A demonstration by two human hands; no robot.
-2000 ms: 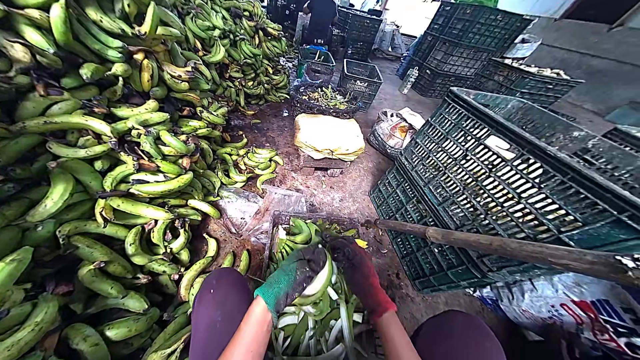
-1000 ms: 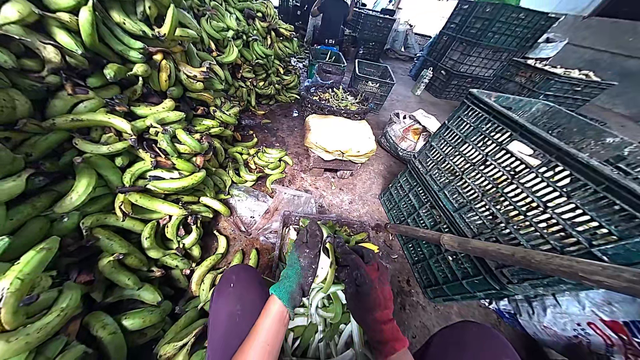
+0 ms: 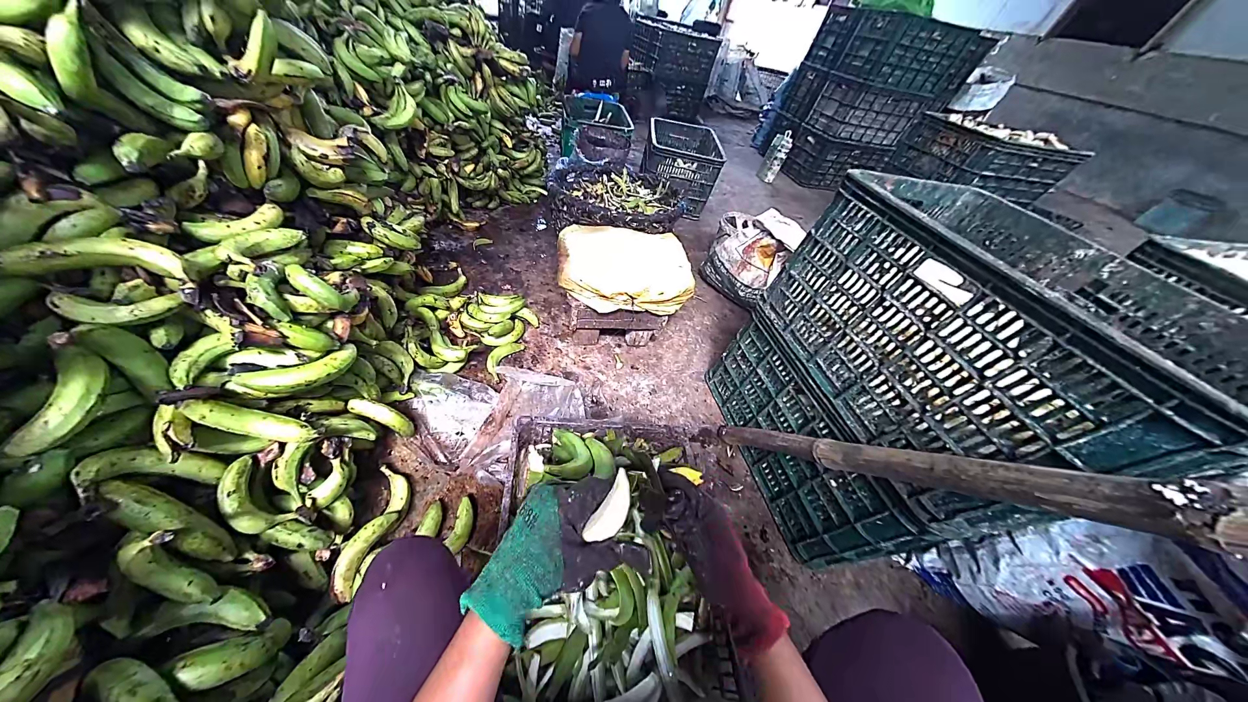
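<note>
A pale peeled plantain (image 3: 608, 507) lies in my left hand (image 3: 575, 536), which wears a green knitted glove with a dark palm. Close by on the right, my right hand (image 3: 707, 546), in a red and dark glove, has its fingers bent near the plantain; whether it grips anything is hidden. Both hands are above a dark crate (image 3: 520, 458) between my knees. Long green and white peel strips (image 3: 624, 634) fill the near part of the crate, and unpeeled green plantains (image 3: 575, 454) lie at its far end.
A large heap of green plantains (image 3: 263, 380) covers the left. Stacked green plastic crates (image 3: 936, 331) stand at right, with a wooden pole (image 3: 916, 468) crossing before them. Ahead are a cloth-covered low stool (image 3: 626, 271), a woven bag (image 3: 743, 258) and further crates. A person (image 3: 599, 49) is at the back.
My hands have moved apart slightly, and the peeled plantain now shows more fully in my left palm. Two seconds ago a pale plantain was between both hands.
</note>
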